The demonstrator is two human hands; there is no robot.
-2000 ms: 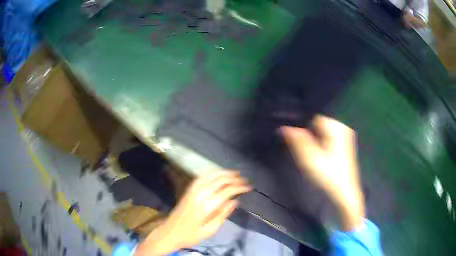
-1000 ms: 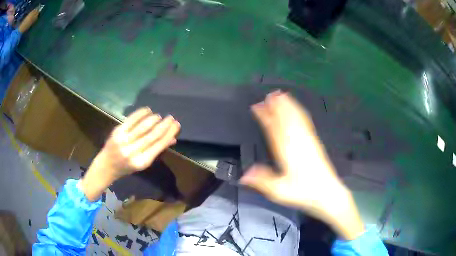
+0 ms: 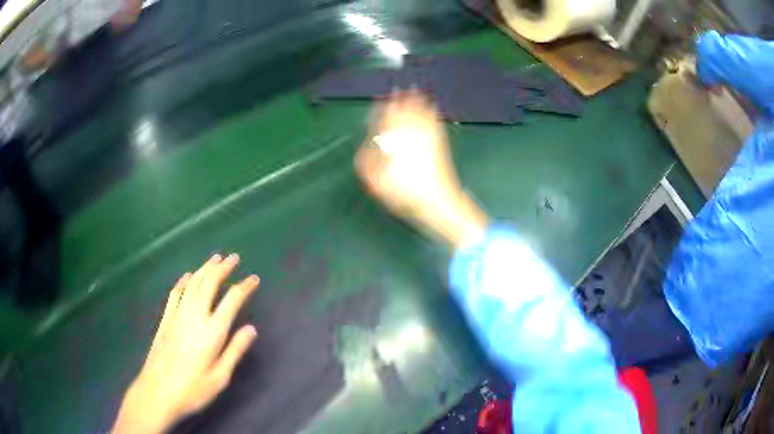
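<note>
Flat dark die-cut blanks (image 3: pixel 479 87) lie on the green bench at the upper middle. My right hand (image 3: pixel 407 157) is stretched out at their near edge, blurred; its fingertips overlap the blanks and I cannot tell if they grip one. My left hand (image 3: pixel 195 335) is open with fingers spread, low on the left. Another dark flat blank (image 3: pixel 293 360) lies on the bench just right of my left hand, blurred.
A pale roll (image 3: pixel 556 17) and a brown board (image 3: pixel 586 63) are at the bench's far end. A person in a blue sleeve (image 3: pixel 730 246) stands at the right, beside a brown carton (image 3: pixel 692 119). Something red (image 3: pixel 638 398) is below the bench edge. A black upright piece (image 3: pixel 30 229) stands at the left.
The view has swung right along the bench. My right hand has reached out to the far blanks. My left hand is off the bench's near edge and spread open.
</note>
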